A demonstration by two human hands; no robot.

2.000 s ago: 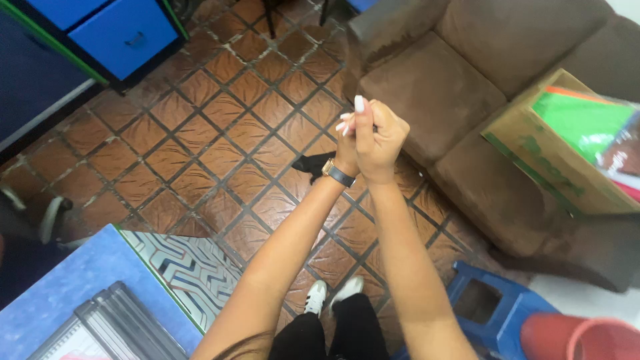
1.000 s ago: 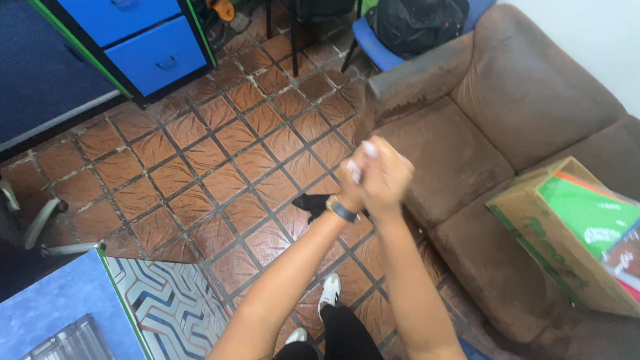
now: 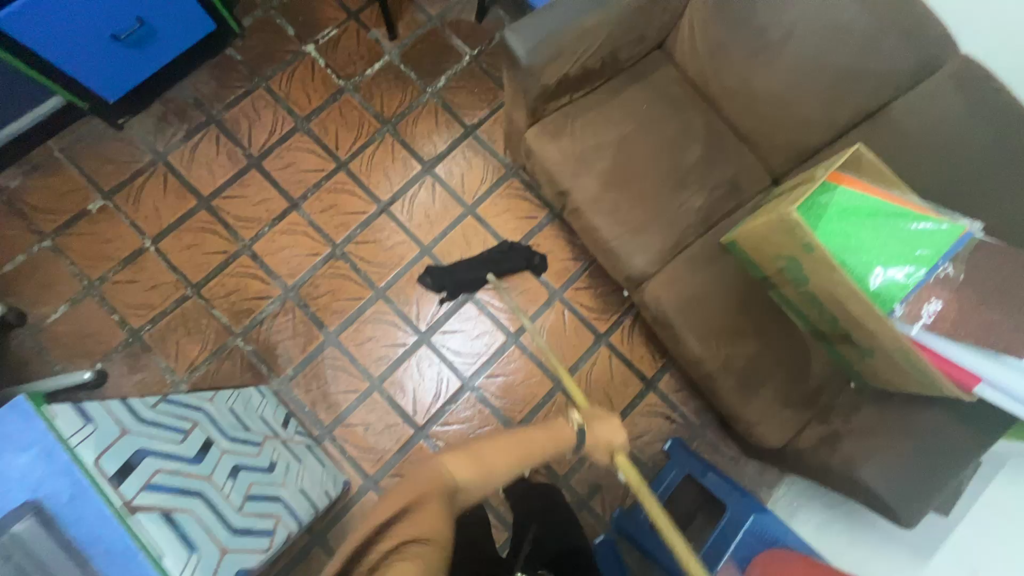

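Note:
My left hand (image 3: 604, 436), with a watch on its wrist, is closed around a yellowish wooden pole (image 3: 552, 360). The pole slants from the lower right toward the middle of the view. Its far end meets a black cloth mop head (image 3: 484, 270) lying on the brown tiled floor. The lower end of the pole runs out past the bottom edge of the picture. My right hand cannot be seen.
A brown sofa (image 3: 640, 160) stands at the right, bearing a cardboard box (image 3: 840, 320) of colourful sheets. A blue plastic stool (image 3: 688, 488) is at lower right. A patterned panel (image 3: 208, 472) and blue tabletop (image 3: 48, 480) are lower left, a blue drawer (image 3: 120, 40) upper left.
Both hands were together in front of me; now my left hand is lower, on the pole, and my right hand has left the view. The pole shows plainly now.

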